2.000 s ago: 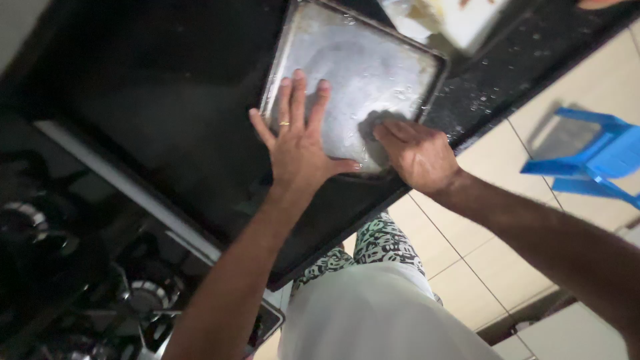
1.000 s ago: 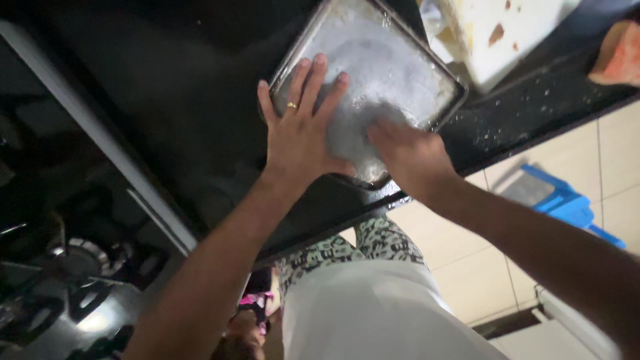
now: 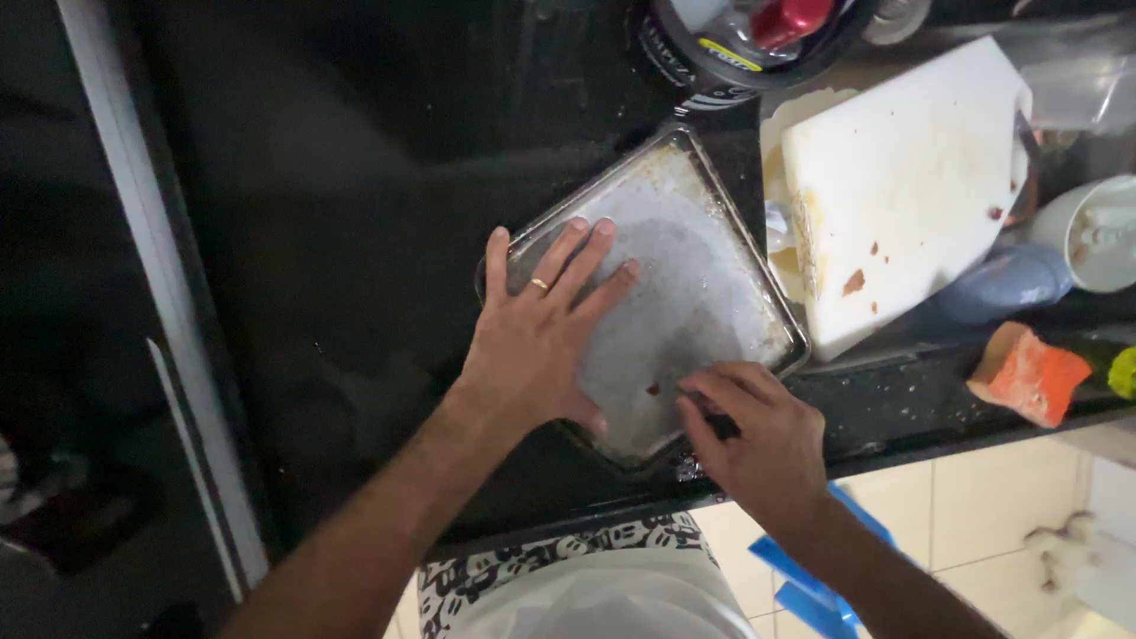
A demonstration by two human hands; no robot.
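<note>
A wet rectangular metal baking pan (image 3: 666,266) lies on the black countertop, its broad grey surface stained brown near the rim. My left hand (image 3: 541,328) rests flat on its left part, fingers spread, a ring on one finger. At the pan's lower right edge is my right hand (image 3: 754,426), thumb and fingers curled near each other; whether something small is between them cannot be told. A small brown speck (image 3: 653,389) sits on the pan just left of those fingertips.
A white cutting board (image 3: 905,195) with brown bits leans over things at the right. Beyond the pan stands a dark round container (image 3: 754,44). An orange sponge (image 3: 1029,377) lies near the counter's edge, a white cup (image 3: 1100,235) behind it. A blue stool (image 3: 808,577) is below.
My right hand has moved toward the pan's lower right edge, off the middle where it was one second ago. My left hand stays spread on the pan. The view has shifted right.
</note>
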